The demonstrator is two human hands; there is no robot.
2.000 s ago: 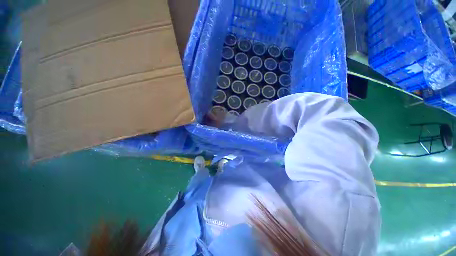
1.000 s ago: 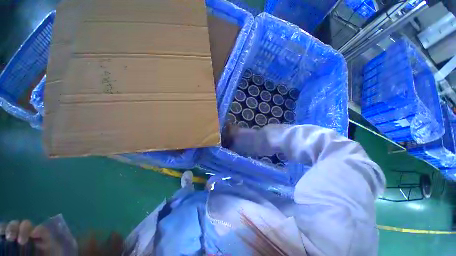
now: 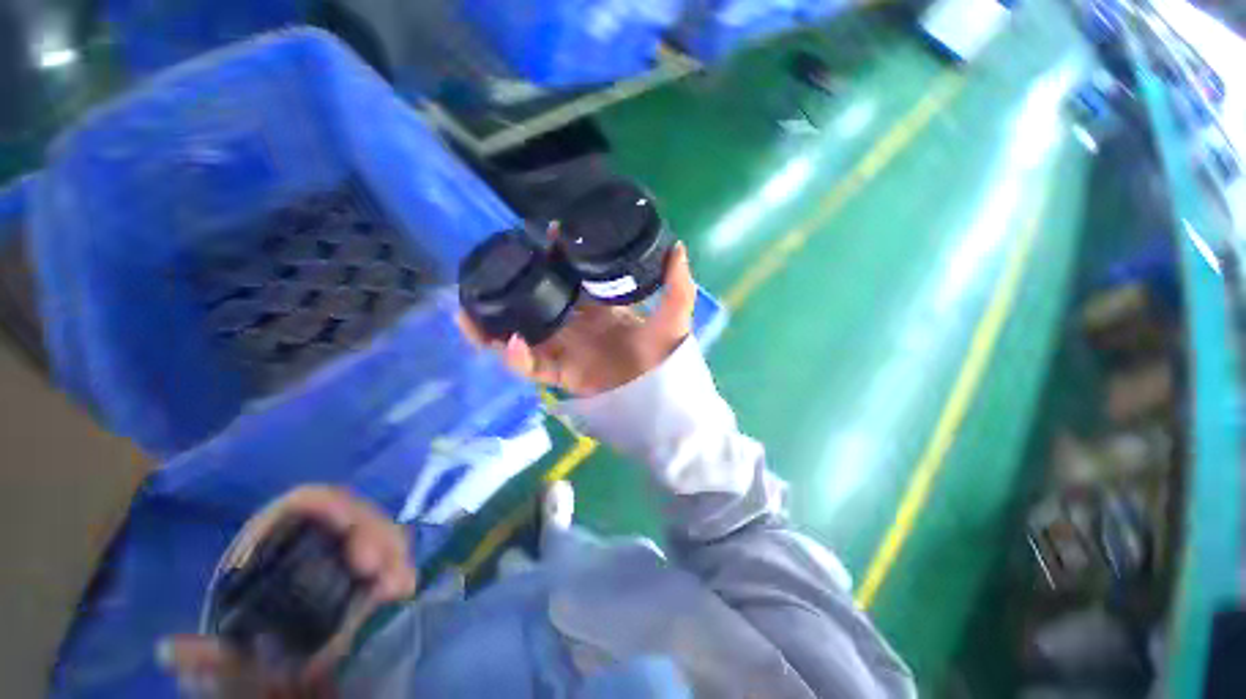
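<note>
My right hand holds two black cylindrical units side by side, one on the left and one with a small white label on its side. My left hand is at the lower left, blurred, with its fingers around a dark rounded unit; whether it is one or two cannot be told. The blue film-lined crate at the left holds rows of dark units, blurred.
Brown cardboard is at the left edge, partly cut off. More blue crates are at the top. Green floor with yellow lines runs to the right. A bench edge is at the far right, with cartons beneath.
My view has swung to the right. My right hand has come out of the crate and now shows two black units. My left hand has come up into view around a dark unit.
</note>
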